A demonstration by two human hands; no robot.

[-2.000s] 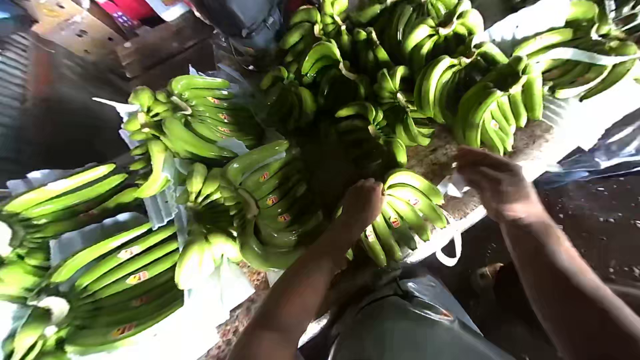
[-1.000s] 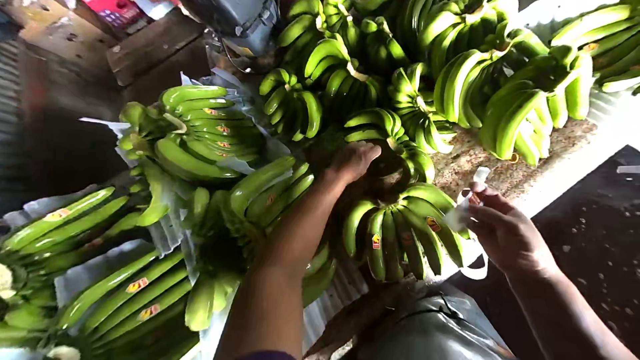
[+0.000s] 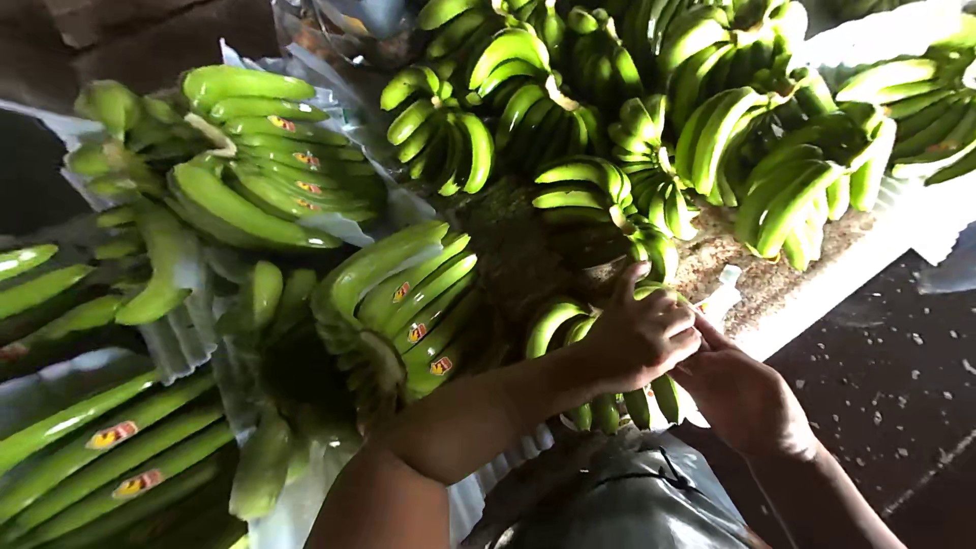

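My left hand (image 3: 644, 335) and my right hand (image 3: 736, 381) meet over a hand of green bananas (image 3: 606, 412) near the table's front edge. A small translucent white strip (image 3: 720, 293) sticks up between their fingertips, and my right hand grips its lower part. The left fingers are curled at the same spot; whether they pinch the strip is hidden. Stickers show on part of the bananas below. Just behind my left hand lies another green banana cluster (image 3: 583, 191). To the left, a larger hand of bananas with red and yellow stickers (image 3: 412, 320) rests near my left forearm.
Several unstickered green banana clusters (image 3: 442, 137) crowd the back of the table. Stickered bananas (image 3: 282, 160) lie on pale wrapping sheets (image 3: 183, 335) at the left. The table's pale edge (image 3: 808, 313) runs diagonally at the right, with the speckled floor (image 3: 877, 396) beyond it.
My left hand has moved right and toward me, from the cluster behind to my right hand. The hands were apart in both earlier frames and now meet over the front bananas.
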